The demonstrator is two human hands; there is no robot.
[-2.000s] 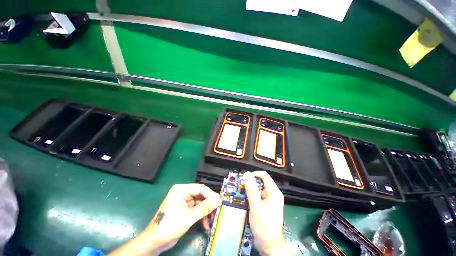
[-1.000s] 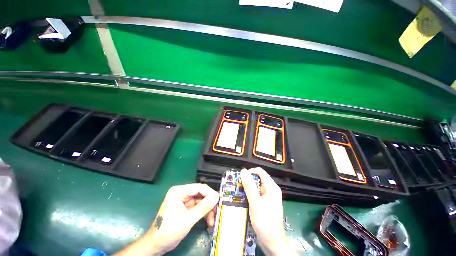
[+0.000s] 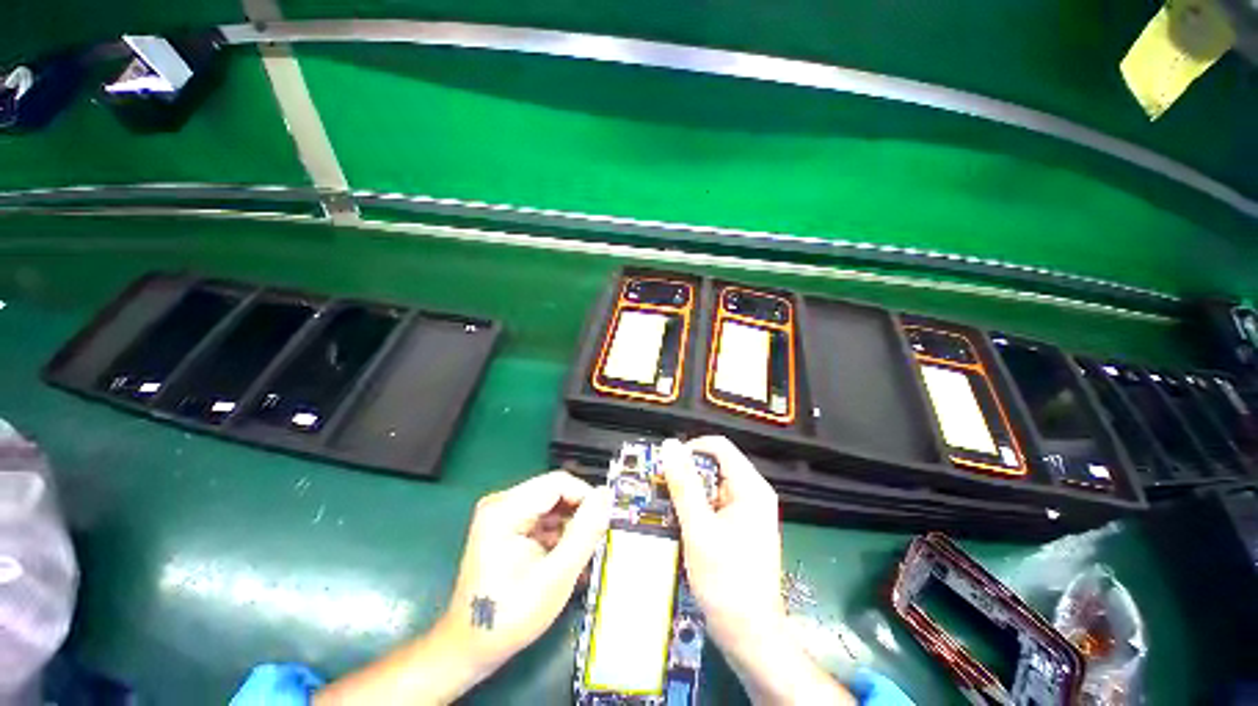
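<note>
An opened phone unit (image 3: 635,607) is held upright over the bench, its pale yellow-edged rectangle facing up. Its mainboard (image 3: 642,490), with blue, gold and silver parts, is at the top end. My left hand (image 3: 531,566) pinches the upper left edge, with thumb and finger by the board. My right hand (image 3: 731,552) grips the upper right side, thumb on the board. My fingers under the unit are hidden, and its lower end meets the picture's bottom edge.
A stacked black tray (image 3: 849,372) behind my hands holds orange-rimmed phones and a black screen unit. Another tray (image 3: 400,400) with glossy screens lies left. Nested orange-edged frames (image 3: 980,621) and a clear bag (image 3: 1100,628) lie right. A grey sleeve (image 3: 28,566) shows far left.
The view has shifted, so the trays and hands sit slightly higher and more of the unit's lower part shows. Both hands keep their hold near the board.
</note>
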